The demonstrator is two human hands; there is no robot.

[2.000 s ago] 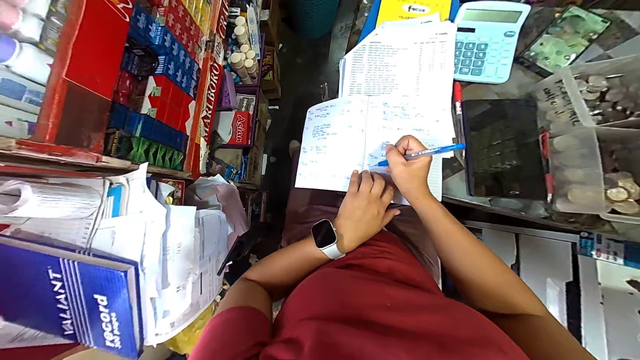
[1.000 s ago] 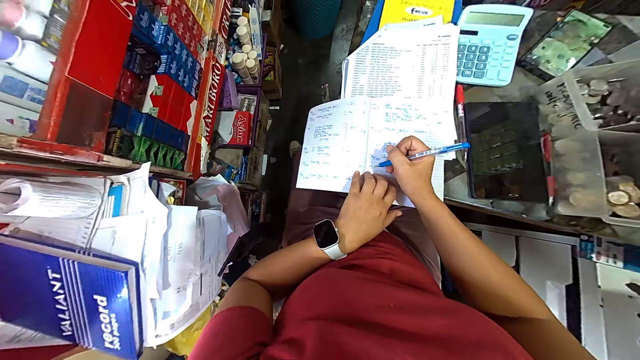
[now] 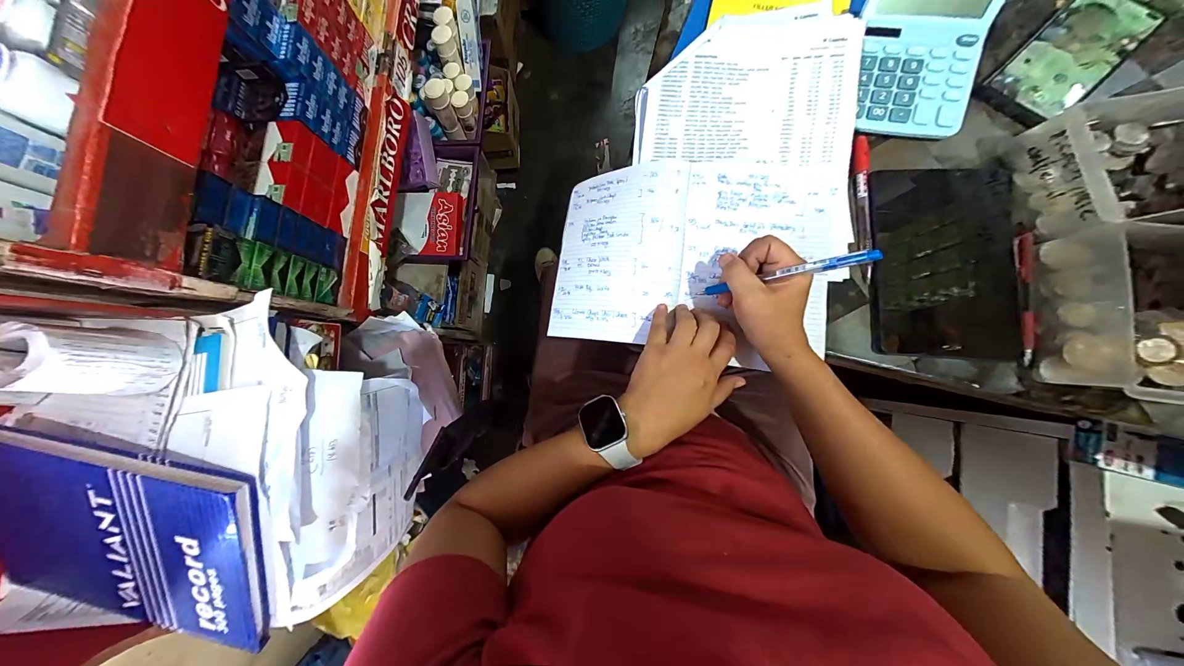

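My right hand [image 3: 770,298] grips a blue-and-white ballpoint pen [image 3: 819,265], its tip on the right page of an open lined notebook [image 3: 615,250] filled with handwriting. Flat on the notebook's lower edge rests my left hand [image 3: 683,370], fingers a little apart and holding nothing, with a smartwatch [image 3: 606,427] on that wrist. Printed sheets [image 3: 740,102] lie partly beneath the notebook's top edge. A light blue calculator [image 3: 916,69] is just right of them, and a red pen [image 3: 862,176] lies below it, beside a dark tablet-like panel [image 3: 943,264].
Clear plastic containers of coins [image 3: 1087,305] stand at the right. A phone-like device [image 3: 1068,55] lies near the calculator. On the left are shelves with cigarette packs [image 3: 310,176], loose papers [image 3: 333,472] and a blue record book [image 3: 129,536]. Small bottles [image 3: 449,83] stand on a shelf beyond.
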